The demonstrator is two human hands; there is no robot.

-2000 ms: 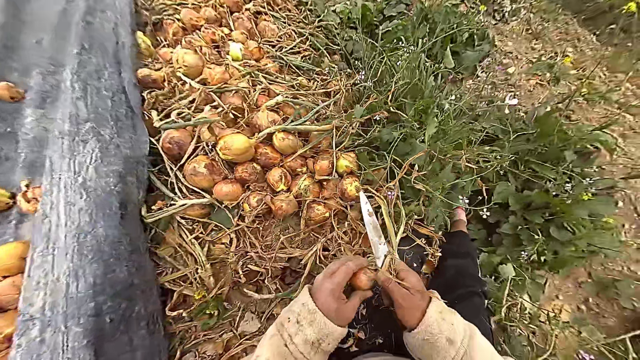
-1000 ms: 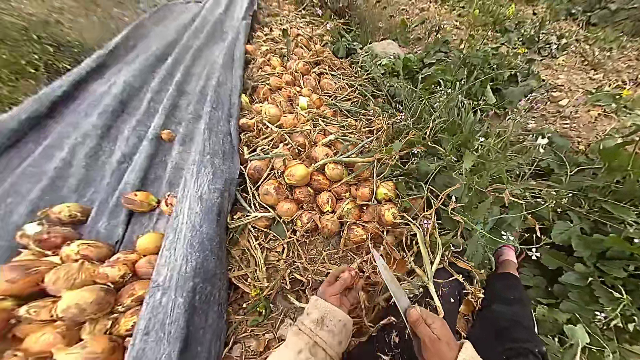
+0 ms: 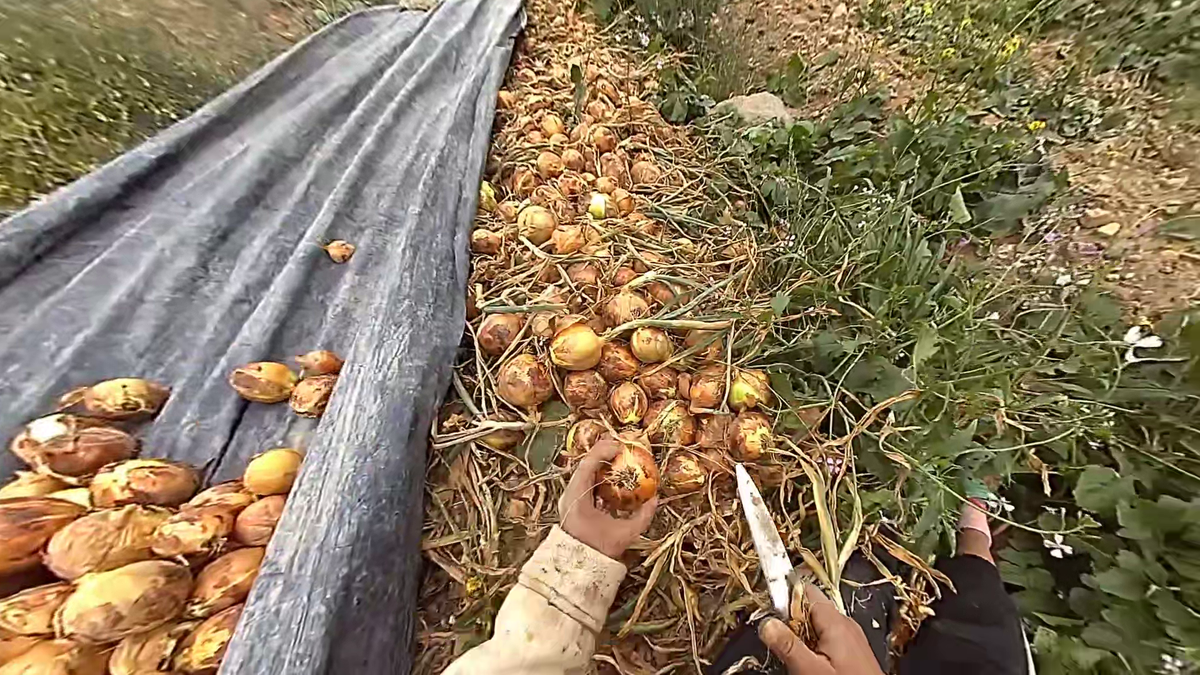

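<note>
My left hand (image 3: 600, 516) is closed around a brown onion (image 3: 628, 476) whose root end faces up, at the near edge of a long row of onions (image 3: 577, 347) lying among dry tops. To its right, low in the view, my right hand (image 3: 820, 642) grips a knife (image 3: 766, 542); the blade points up and slightly left, and the handle is mostly hidden by the fingers. Some dry leaf matter touches the hand by the blade's base. The blade and the held onion are apart.
A grey sheet (image 3: 375, 375) runs along the left, with a pile of onions (image 3: 122, 600) at its near end and a few loose ones beyond. Green weeds (image 3: 900, 309) border the row on the right. My dark-clothed leg (image 3: 966, 623) is at lower right.
My left hand, which showed no whole onion one second ago, now holds one and has moved forward to the row. Two seconds ago both hands were together at a small onion. The view has swung left.
</note>
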